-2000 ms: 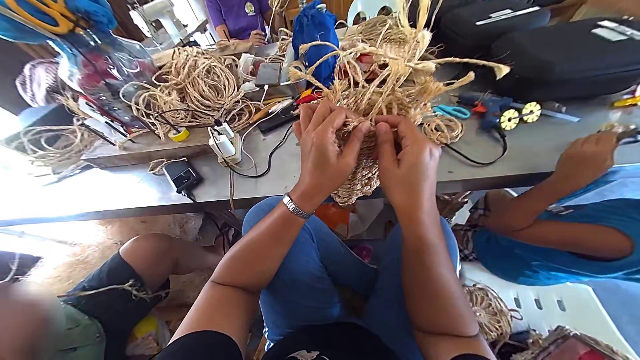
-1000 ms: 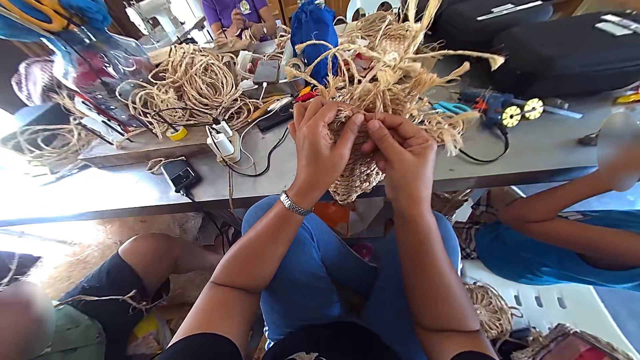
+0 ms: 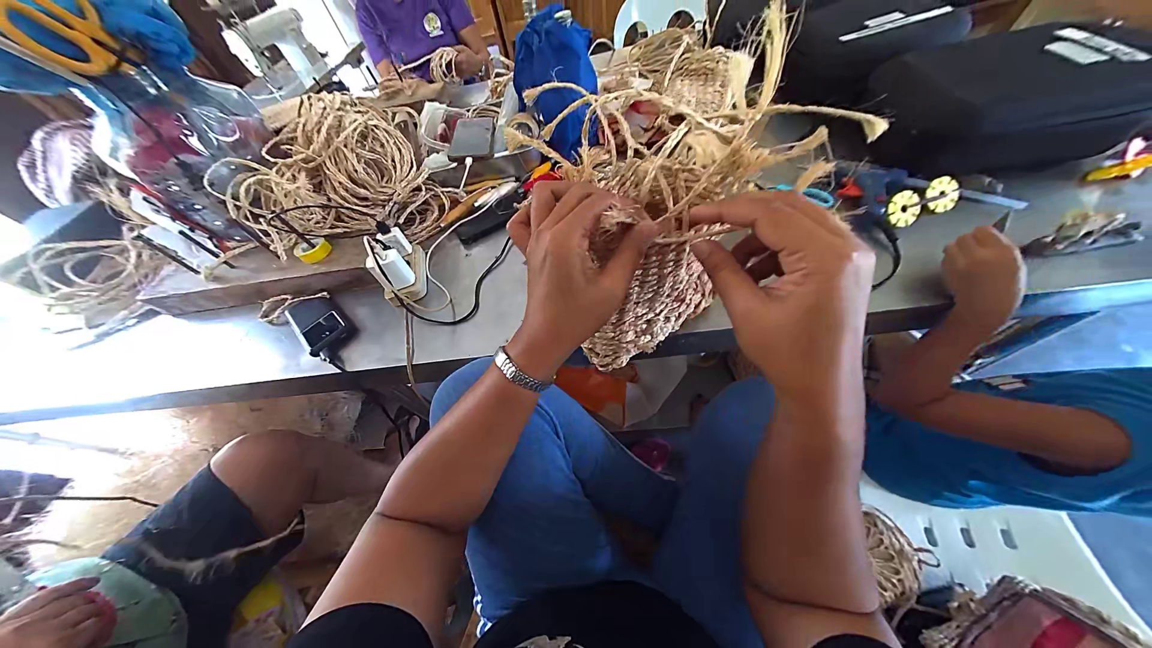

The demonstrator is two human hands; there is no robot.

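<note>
A woven natural-fibre piece (image 3: pixel 650 310) hangs over the table's front edge between my hands, with loose twisted cord ends (image 3: pixel 711 135) sticking up above it. My left hand (image 3: pixel 576 261) is closed on the weave's upper left side. Its wrist bears a metal watch band. Thumb and fingers of my right hand (image 3: pixel 778 270) pinch a fibre cord (image 3: pixel 697 236) at the weave's upper right. The exact contact of the left fingertips is partly hidden by the fibres.
Coiled cord (image 3: pixel 346 171), a white plug adapter (image 3: pixel 393 270) with cables, and a black charger (image 3: pixel 319 326) lie left. A blue drawstring bag (image 3: pixel 553 81) stands behind. Black cases (image 3: pixel 1017 99) and a glue gun (image 3: pixel 868 202) are right. A co-worker's hand (image 3: pixel 983 270) is near the right edge.
My right hand has moved slightly to the right, drawing a cord away from the weave. My left hand stays on the weave. The co-worker's hand at the right has moved left.
</note>
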